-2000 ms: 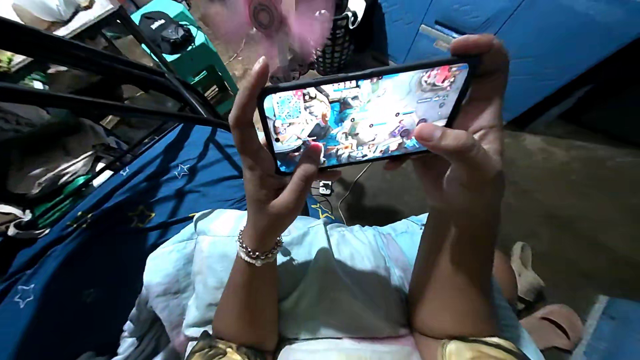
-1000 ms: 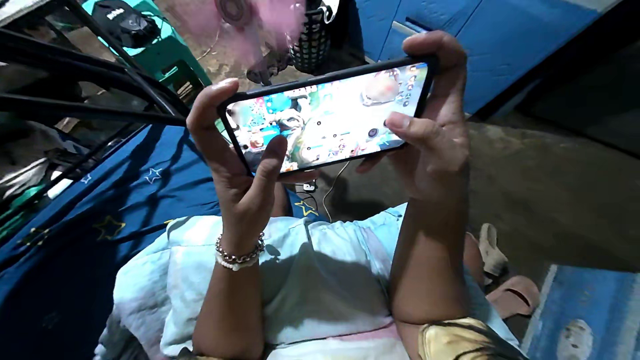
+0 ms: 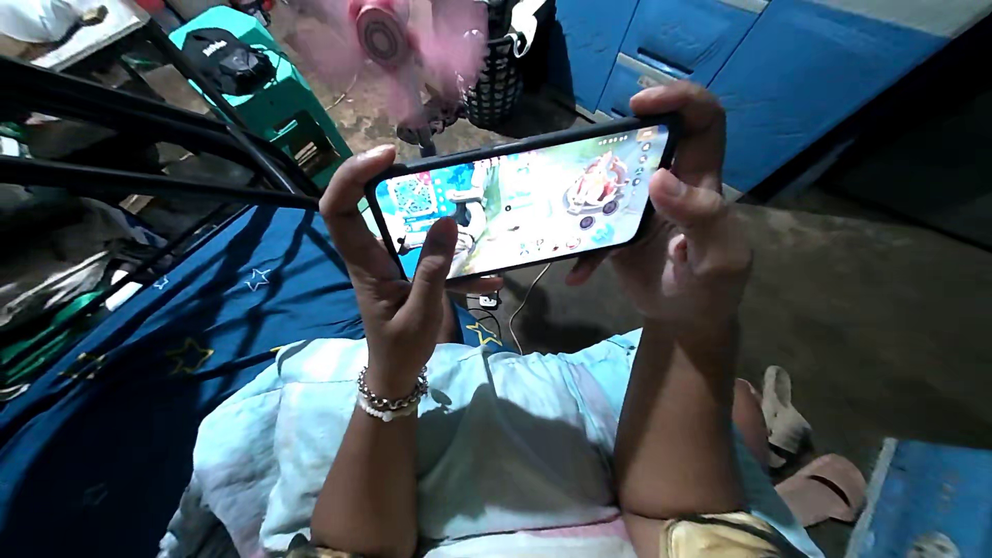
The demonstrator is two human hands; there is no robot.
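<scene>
A smartphone (image 3: 527, 201) in a dark case is held sideways, its lit screen showing a colourful game. My left hand (image 3: 399, 263) grips its left end, the thumb over the lower left of the screen and the index finger at the top corner. At the right end, my right hand (image 3: 686, 209) holds the phone, its index finger hooked over the top corner and the thumb by the screen's right edge. A bracelet (image 3: 391, 399) of metal links and pale beads circles my left wrist. A light blue cloth (image 3: 511, 449) lies across my lap below the phone.
A pink electric fan (image 3: 381, 31) stands beyond the phone, beside a dark plastic basket (image 3: 496, 85). A black cap (image 3: 225, 62) rests on a green stool (image 3: 298, 116). Black metal bars (image 3: 147, 182) cross the left, above star-patterned bedding (image 3: 170, 333). Blue cabinets (image 3: 814, 77) stand at the back; sandals (image 3: 825, 488) lie lower right.
The picture on the phone's screen has changed. My right thumb has moved from over the screen to its right edge. Both hands keep hold of the phone.
</scene>
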